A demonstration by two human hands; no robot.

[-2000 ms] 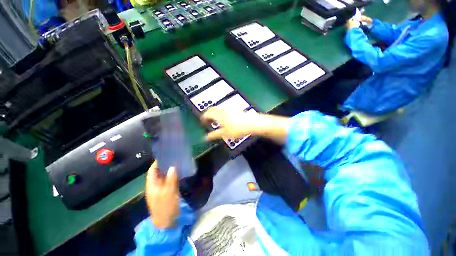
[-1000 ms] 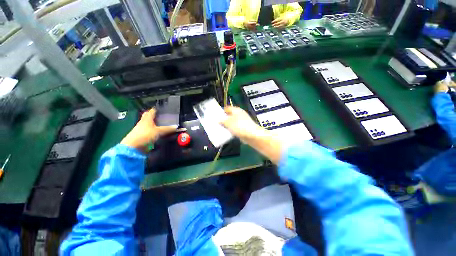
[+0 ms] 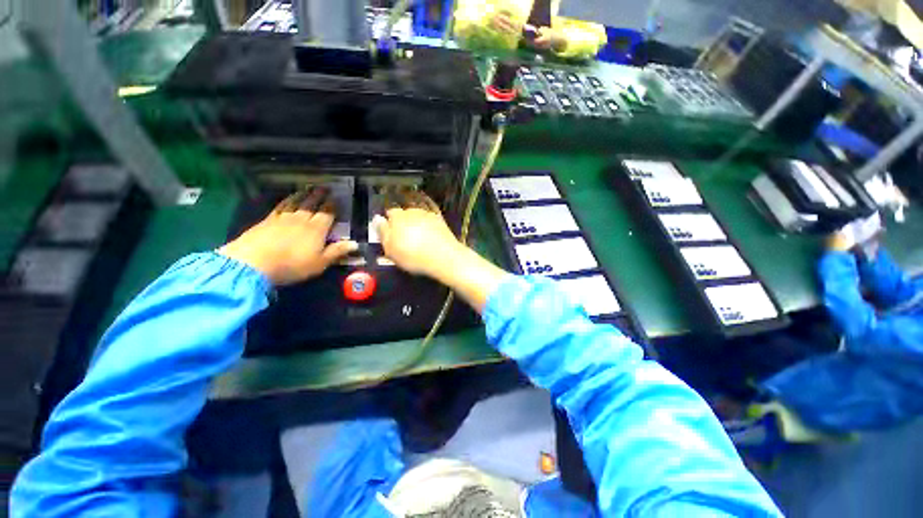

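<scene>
My left hand [image 3: 288, 238] is in the press opening, fingers and thumb around the edges of a grey phone unit [image 3: 342, 207] in the left bed. My right hand [image 3: 410, 235] is beside it at the right bed, fingers over a second phone unit that it mostly covers. The black press [image 3: 334, 121] stands over both hands, its plate above them. The red emergency stop [image 3: 358, 285] is on the control box [image 3: 304, 322] in front. The green buttons cannot be seen.
Two black trays with white phone units stand right of the press: a near tray [image 3: 555, 255] and a far one [image 3: 705, 260]. A darker tray [image 3: 66, 228] is at left. An air hose [image 3: 468, 202] hangs at the press's right. A neighbouring worker's sleeve [image 3: 850, 293] is at right.
My right hand has carried its white phone unit left and forward into the press. My left hand stays at the left bed, fingers further in. The view has shifted towards the press.
</scene>
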